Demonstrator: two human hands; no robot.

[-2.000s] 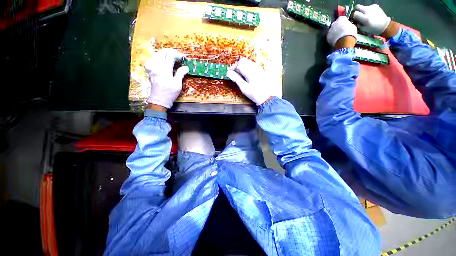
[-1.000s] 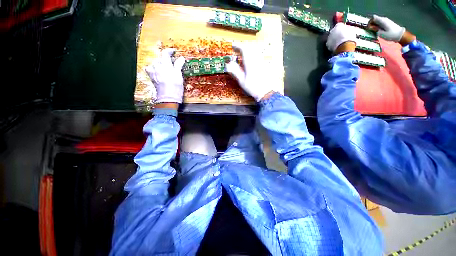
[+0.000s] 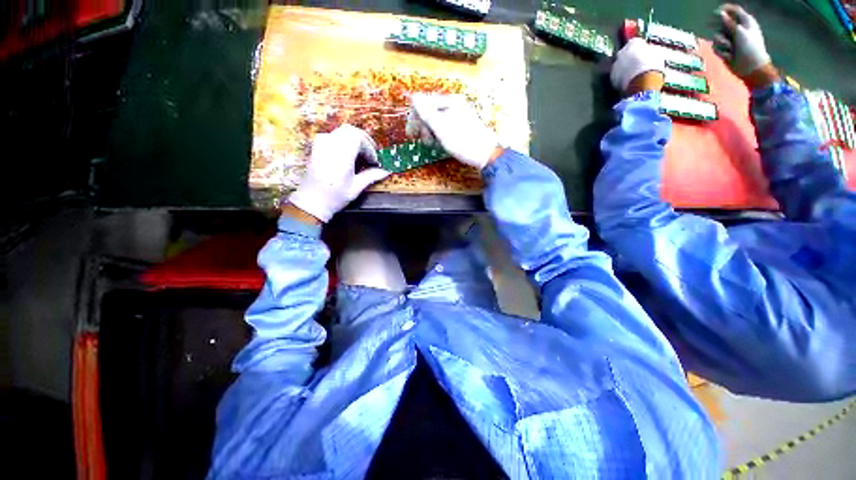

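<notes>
A green circuit board (image 3: 405, 157) is held low over the near half of a tan-yellow work pad (image 3: 319, 47). My left hand (image 3: 335, 171), in a white glove, grips the board's left end. My right hand (image 3: 452, 127), also gloved, is over the board's right part with its fingers bent; they hide that end, and whether it holds the board or a tool is not clear. Reddish-brown debris (image 3: 361, 98) covers the pad's middle and near part. Another green board with pale squares (image 3: 438, 37) lies at the pad's far edge.
Another board (image 3: 573, 34) lies on the dark-green bench (image 3: 188, 122) beyond the pad's right. At right, a neighbour's gloved hands (image 3: 634, 66) are by boards (image 3: 688, 106) on a red mat (image 3: 713, 169). A black bin (image 3: 216, 375) stands low left.
The board has moved nearer to me and tilted, its right end higher. My left hand has moved down. My right hand has turned over the board. The neighbour's right hand has lifted away from the boards.
</notes>
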